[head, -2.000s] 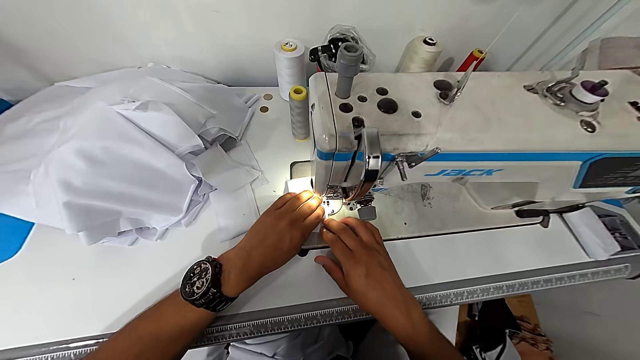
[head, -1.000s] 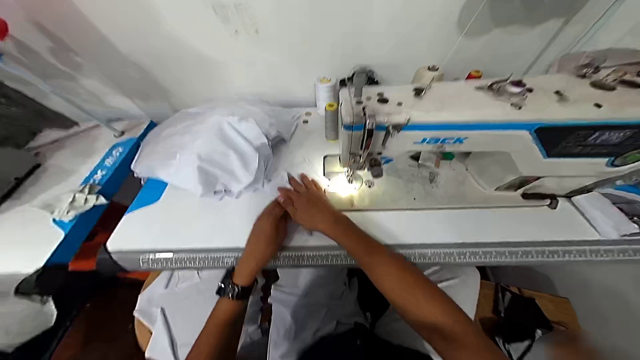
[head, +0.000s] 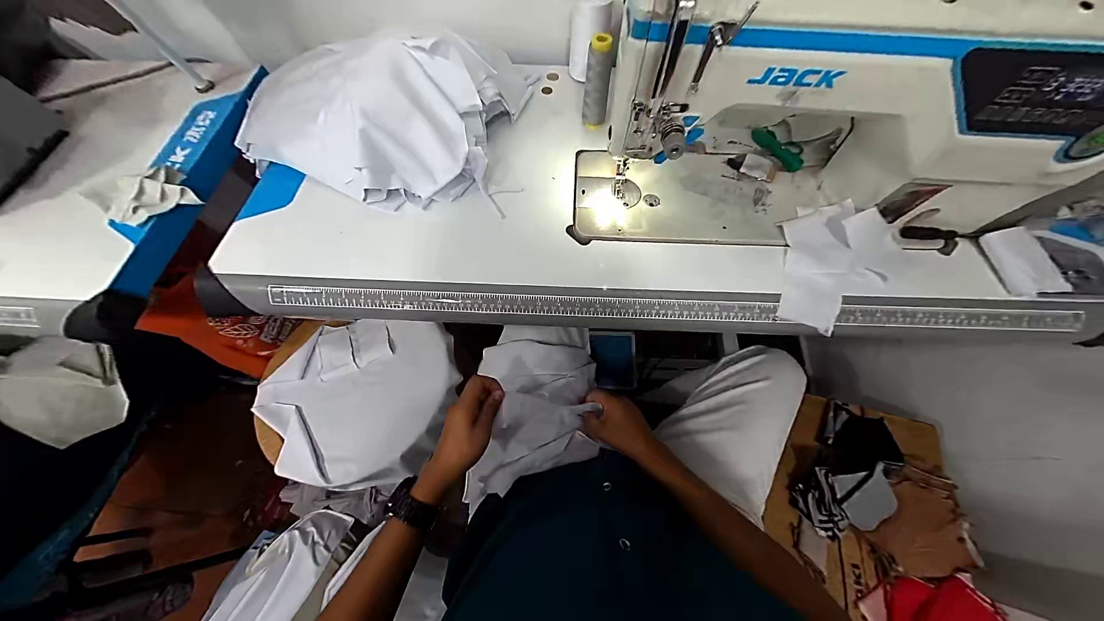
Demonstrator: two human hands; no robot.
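Observation:
On my lap, below the table's front edge, lies a light grey-white cloth (head: 539, 392). My left hand (head: 476, 414), with a dark watch at the wrist, pinches its left side. Fingers of my right hand (head: 614, 421) are closed on a fold at its right side. Above and to the right of both hands stands a Jack sewing machine (head: 802, 52), its lamp lighting the needle area. A heap of white fabric pieces (head: 371, 121) rests on the table left of the machine. Small white cloth pieces (head: 815, 259) hang over the table's front edge at the right.
A ruler strip (head: 535, 304) runs along the table edge. Thread spools (head: 597, 82) stand by the machine head. Left of my lap, white fabric (head: 362, 405) covers a round stool. Fabric scraps (head: 923, 517) lie on cardboard at lower right. Another blue-edged table (head: 185, 164) is at left.
Both hands have moved from the tabletop by the needle down to the lap, where they now hold cloth. Small white pieces now lie at the table edge on the right. The view has shifted.

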